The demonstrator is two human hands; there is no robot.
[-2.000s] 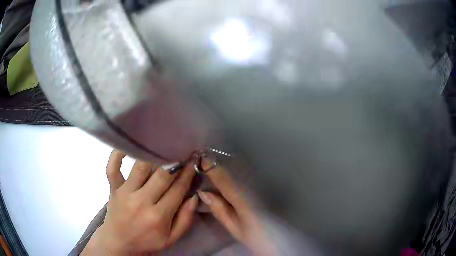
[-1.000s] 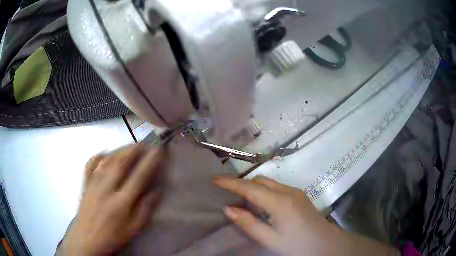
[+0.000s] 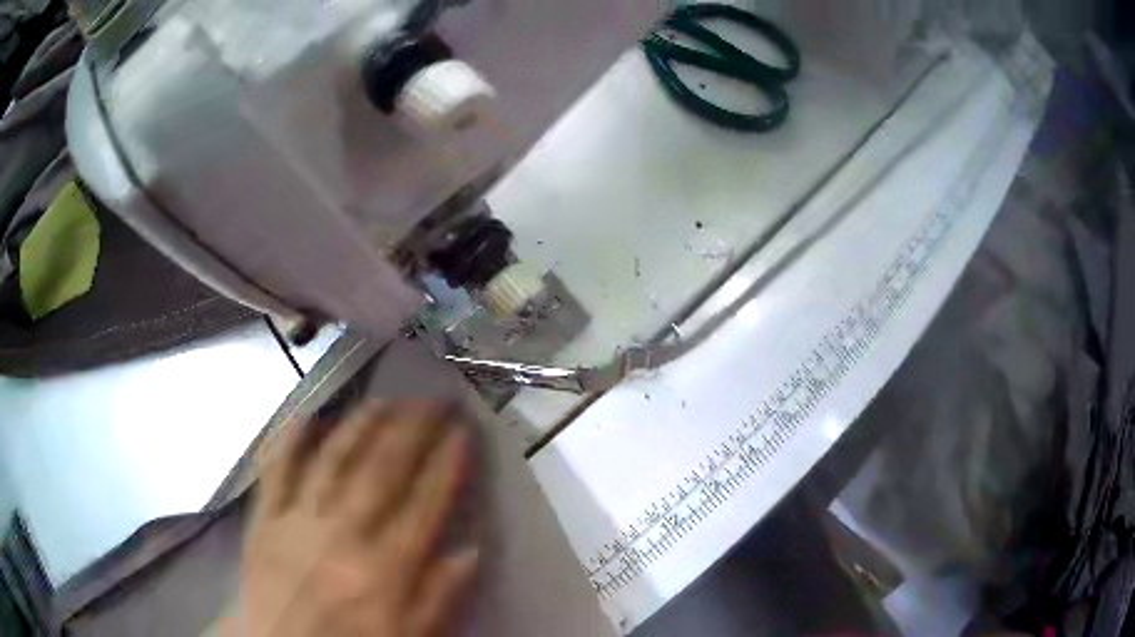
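Observation:
A taupe fabric panel (image 3: 529,535) lies on the machine bed, its upper end near the needle area of the white sewing machine head (image 3: 249,162). My left hand (image 3: 361,498) lies flat on the panel, fingers pointing to the needle area, slightly blurred; its fingers are not closed on anything visible. My right hand is not in view. The needle and presser foot are mostly hidden by the head. A thin silver arm (image 3: 517,371) angles to the right of the foot, beside the panel's edge.
Dark green scissor handles (image 3: 728,69) lie on the bed behind. A printed ruler strip (image 3: 772,436) runs along the table edge. Dark cloth (image 3: 137,292) with a yellow-green patch (image 3: 60,253) lies at left. Grey-brown cloth (image 3: 996,386) is heaped at right.
The view has shifted, showing more of the scissor handles and ruler. My right hand has left the picture. My left hand has moved right in the picture and now lies flat over the panel.

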